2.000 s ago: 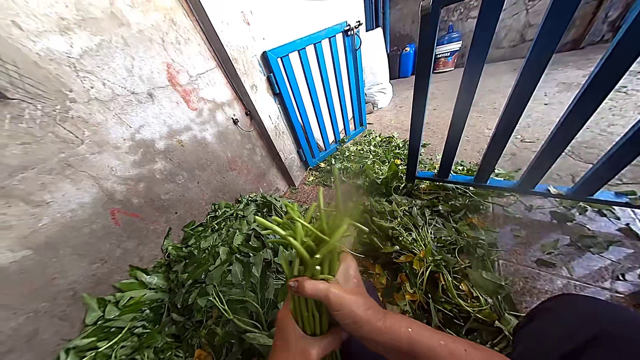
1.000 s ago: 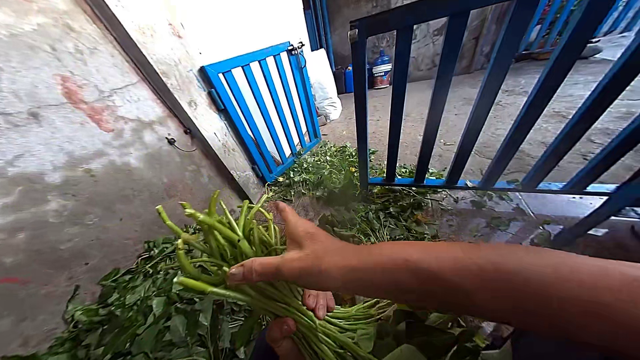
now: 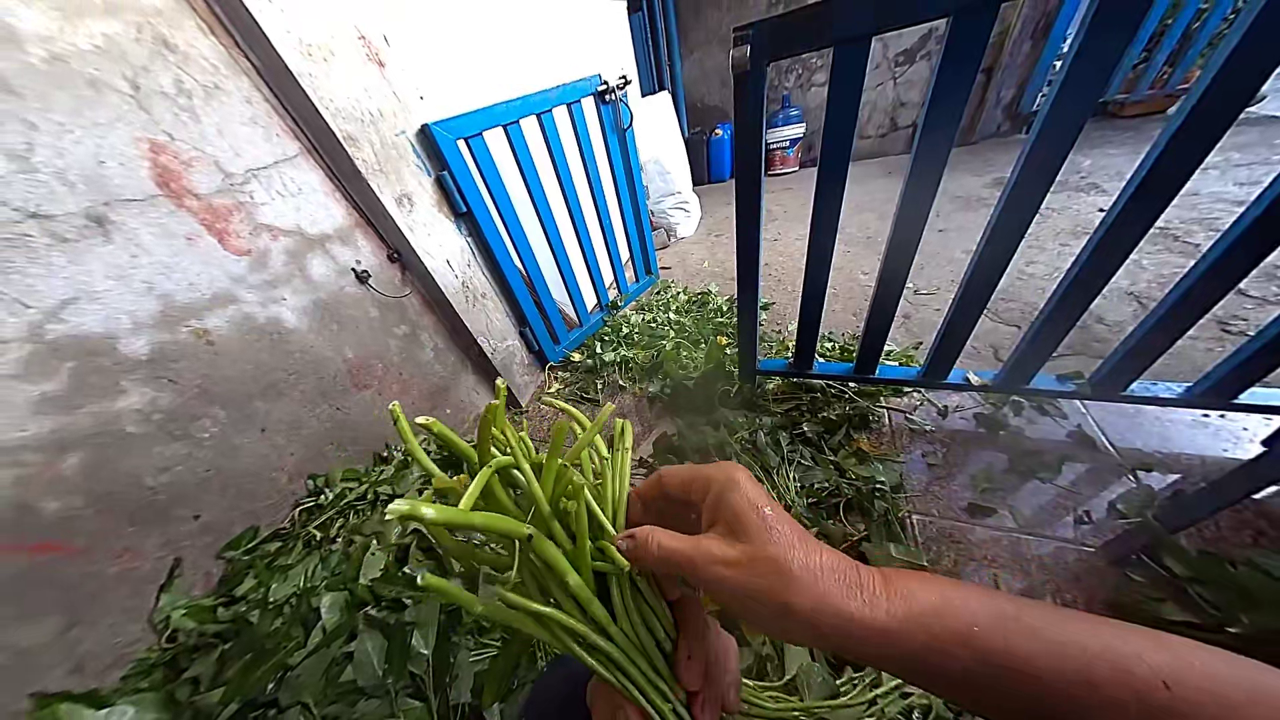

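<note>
A bundle of green leafy-vegetable stems (image 3: 560, 540) stands tilted at the lower middle, its cut ends fanned up and to the left. Low on the bundle, my left hand (image 3: 700, 660) is wrapped around the stems, partly hidden by them and by the other arm. My right hand (image 3: 710, 530) reaches in from the right, its thumb and fingers closed on some of the stems at the bundle's right side. More stems lie below my right forearm at the bottom edge.
Piles of dark green leaves (image 3: 330, 590) cover the floor along the cracked wall (image 3: 200, 330). A small blue gate (image 3: 545, 210) leans by the wall. Blue metal railings (image 3: 900, 200) stand at right above wet tiles (image 3: 1010, 490). Beyond are a blue jug (image 3: 719, 152) and a paint bucket (image 3: 785, 145).
My right hand has gone from gripping the bundle, to lying spread across its top, to pinching stems at its right side. The bundle leans more to the left than in the earliest frame.
</note>
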